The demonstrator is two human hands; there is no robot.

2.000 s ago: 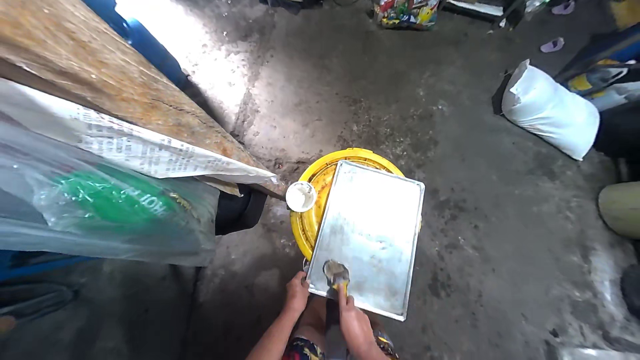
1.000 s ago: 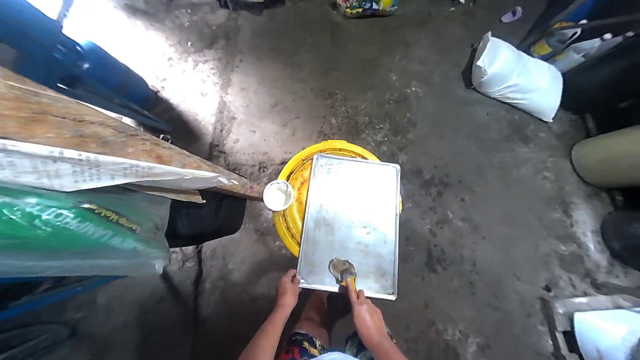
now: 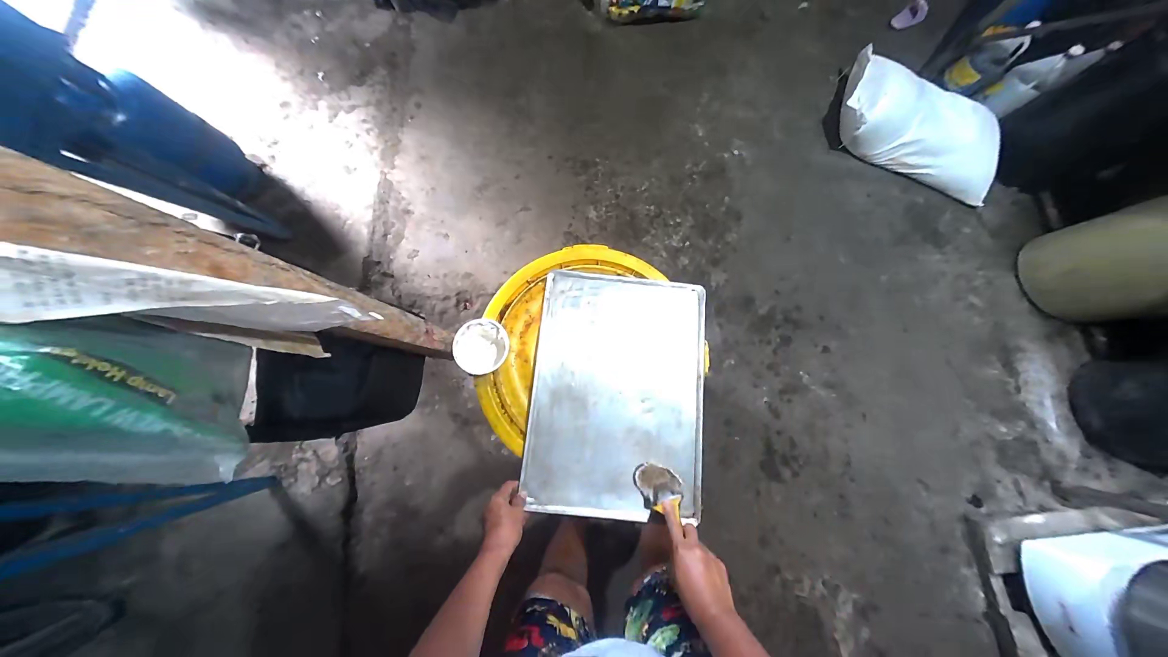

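Observation:
A rectangular metal baking tray (image 3: pixel 620 383) lies over a round yellow plastic lid or tub (image 3: pixel 513 338), covering most of it. My left hand (image 3: pixel 504 522) grips the tray's near left corner. In my right hand (image 3: pixel 698 570) is a brush (image 3: pixel 661 488) with a yellow handle, its pale bristles against the tray near the close right corner. A small white tub (image 3: pixel 481 347) with whitish contents stands at the left rim of the yellow container, apart from both hands.
A wooden beam (image 3: pixel 210 246) with printed sheeting and a green plastic package (image 3: pixel 119 392) juts in from the left. Blue barrels (image 3: pixel 137 119) stand at the upper left. A white sack (image 3: pixel 917 128) rests on the floor at the right, near an olive cylinder (image 3: pixel 1095 260).
The brush has stayed near the tray's close edge and now sits further toward its right corner. My left hand keeps its hold on the near left corner. The view has shifted somewhat.

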